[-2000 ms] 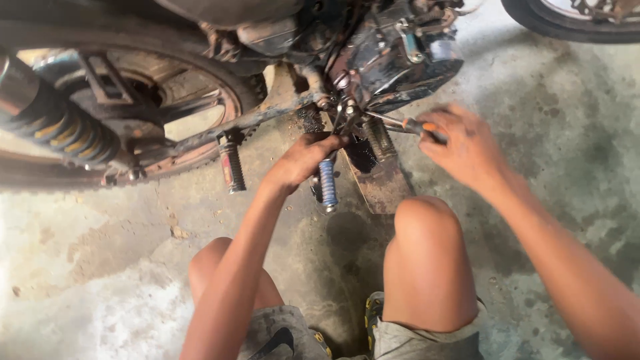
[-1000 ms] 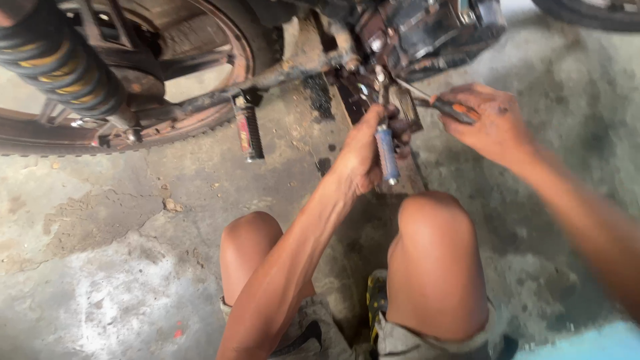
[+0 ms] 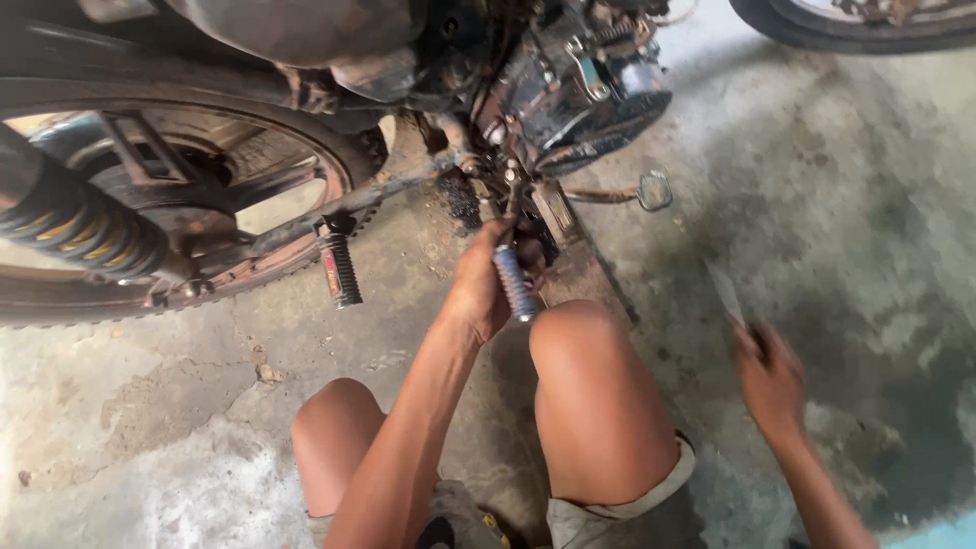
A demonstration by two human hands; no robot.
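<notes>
My left hand (image 3: 488, 278) reaches under the motorcycle frame, its fingers around the metal part (image 3: 513, 191) just above the blue ribbed footpeg (image 3: 514, 282). Part of that grip is hidden behind the peg. Off to the right, over the floor, my right hand (image 3: 768, 374) is blurred and closed around a screwdriver (image 3: 728, 293), whose shaft points up and left. The dark engine case (image 3: 595, 114) lies above my left hand, and a pedal (image 3: 654, 191) sticks out to its right.
A second footpeg (image 3: 339, 267) hangs below the swingarm (image 3: 389, 183) at the left. The rear wheel (image 3: 290, 293) and shock absorber spring (image 3: 84, 221) fill the left side. A wooden board (image 3: 583, 278) lies beneath the engine. Another tyre (image 3: 839, 38) shows at the top right.
My right hand has moved away from the engine, down and to the right, with the screwdriver. My left hand stays near the blue footpeg.
</notes>
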